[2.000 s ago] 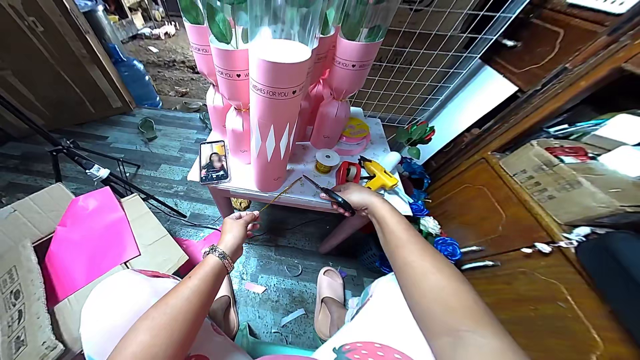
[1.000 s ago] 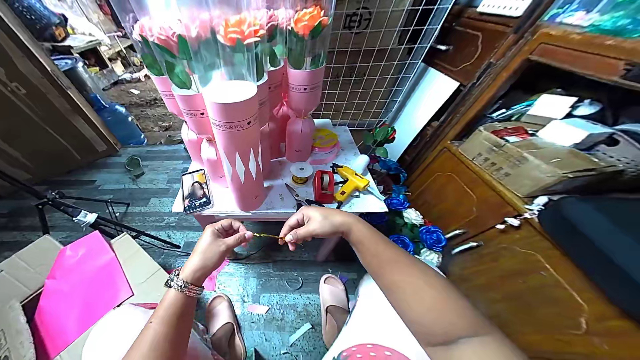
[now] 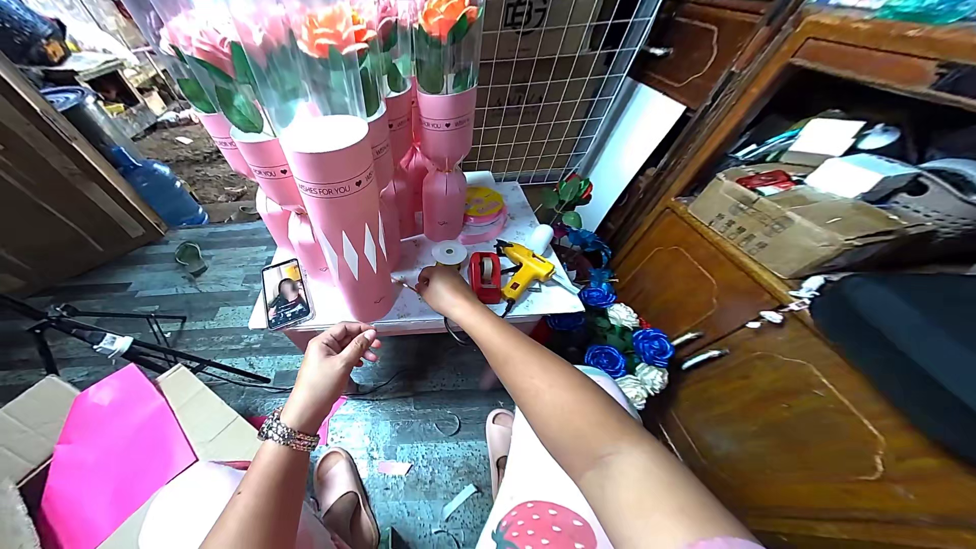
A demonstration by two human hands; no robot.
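My right hand [image 3: 444, 291] is at the front of the small white table [image 3: 549, 303], its fingers closed at the handles of scissors [image 3: 404, 282]; only part of the blades shows. My left hand [image 3: 343, 352] hangs before the table edge with thumb and fingers together; whether a thin ribbon is in it cannot be told. A pink paper cylinder [image 3: 343, 221] stands behind, between the hands. Right of my right hand are a ribbon spool [image 3: 450, 253], a red tape dispenser [image 3: 485, 277] and a yellow glue gun [image 3: 528, 273].
Wrapped artificial flowers [image 3: 332, 30] stand at the back of the table, a phone [image 3: 287, 293] at its left corner. Blue and white artificial roses [image 3: 606, 358] sit beside a wooden cabinet [image 3: 762, 427]. A tripod [image 3: 114, 345] and a cardboard box [image 3: 206, 412] with pink sheet are at left.
The hands were together at a thin gold ribbon one second ago; they are now apart. My right hand has moved to the scissors, which lay on the table then.
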